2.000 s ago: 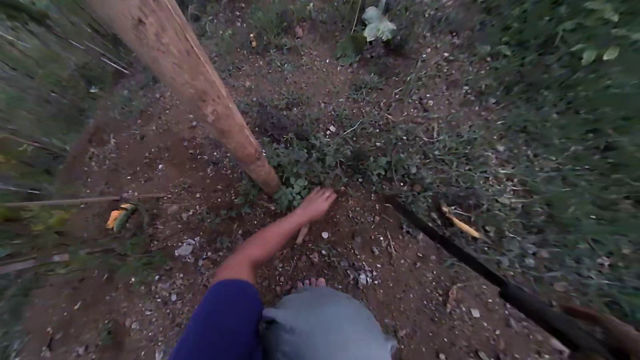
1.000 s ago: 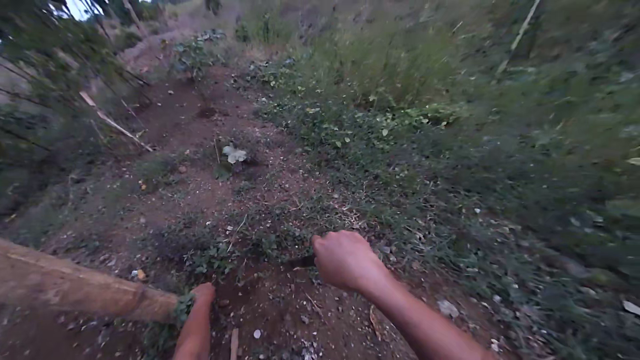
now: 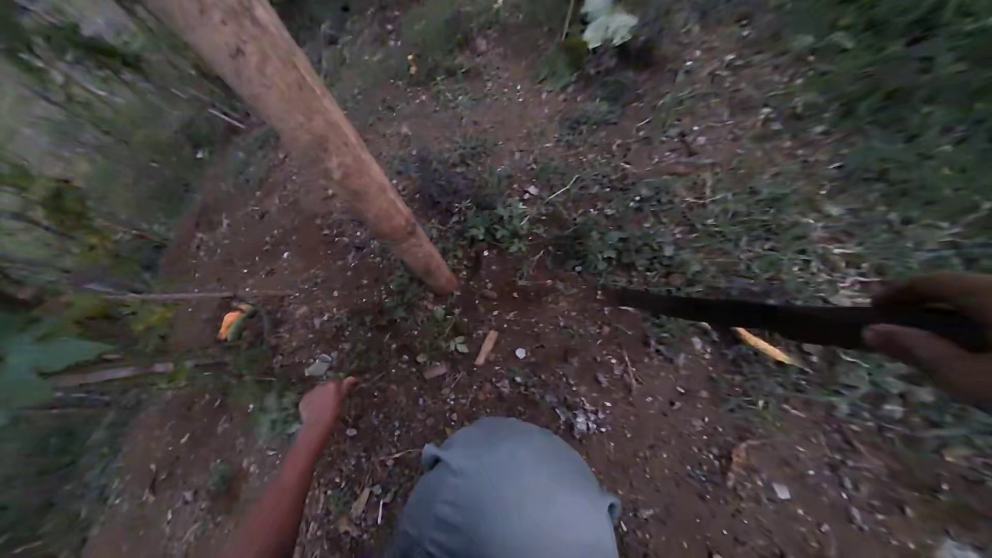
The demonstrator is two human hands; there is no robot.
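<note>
At the right edge my right hand (image 3: 942, 337) is closed around the handle of a long dark blade, likely a machete (image 3: 744, 314). The blade points left, low over the soil and weeds, its tip right of the foot of a wooden post (image 3: 341, 155). My left hand (image 3: 325, 401) is low over the bare soil, left of and below the post's foot; its fingers are blurred, and whether they hold something cannot be told. Small green weeds (image 3: 496, 221) grow beside the post. A short wood chip (image 3: 487, 347) lies on the soil below it.
My knee in grey cloth (image 3: 508, 488) is at the bottom middle. At the left lie an orange and green object (image 3: 232, 322) and a thin stick (image 3: 186, 295). A yellow strip (image 3: 763, 346) lies under the blade. A pale-leaved plant (image 3: 608, 23) stands at the top; dense greenery borders the right.
My left hand has moved away from the weeds at the post's foot, to the left. The blade now lies more level across the view than two seconds ago. The view has tilted down since one second ago.
</note>
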